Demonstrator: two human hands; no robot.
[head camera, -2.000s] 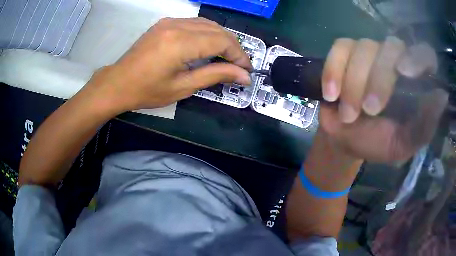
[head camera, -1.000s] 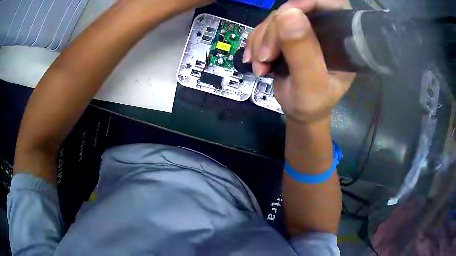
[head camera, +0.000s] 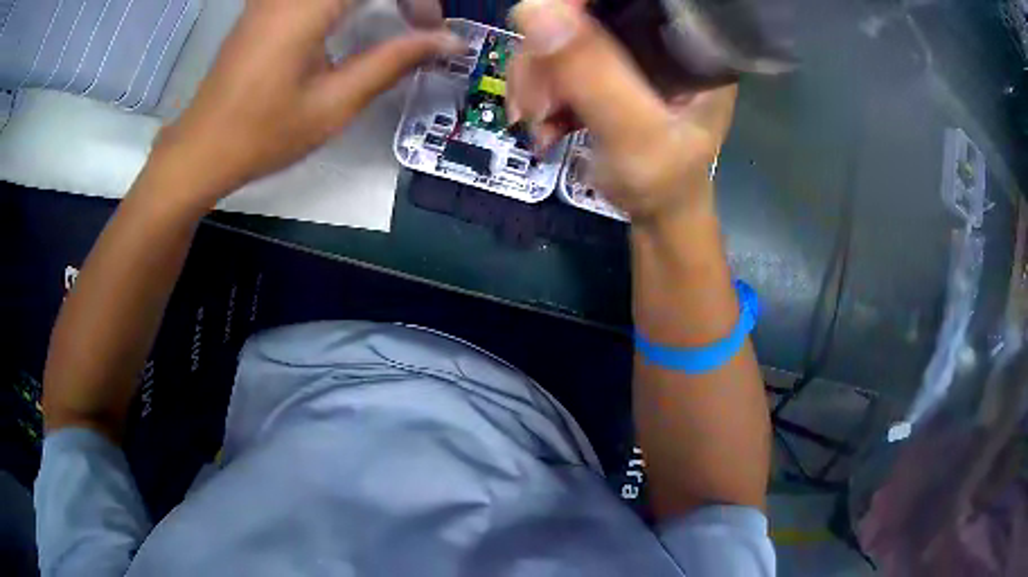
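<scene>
A white housing (head camera: 418, 144) lies open on the bench, with a green circuit board (head camera: 486, 117) that has a yellow block, and a black component (head camera: 468, 156) near its front edge. A second housing (head camera: 581, 186) lies beside it, mostly hidden by my right hand. My right hand (head camera: 614, 107) is closed around the dark electric screwdriver (head camera: 665, 40), blurred, above the housings. The screwdriver's tip is hidden. My left hand (head camera: 287, 90) is at the left housing's upper left edge, blurred, fingers and thumb apart; I cannot tell if its fingertips hold anything.
Stacked greyish housings (head camera: 96, 51) stand at the upper left, beside a white sheet (head camera: 327, 192). The dark green bench top (head camera: 496, 265) has black strips (head camera: 479, 211) in front of the housings. A clear wrapped strip (head camera: 956, 327) and a cable (head camera: 840, 248) are at the right.
My left hand has come back from beyond the top edge to the left housing's upper left. My right hand has moved slightly left and up with the screwdriver. The housings sit slightly higher in view.
</scene>
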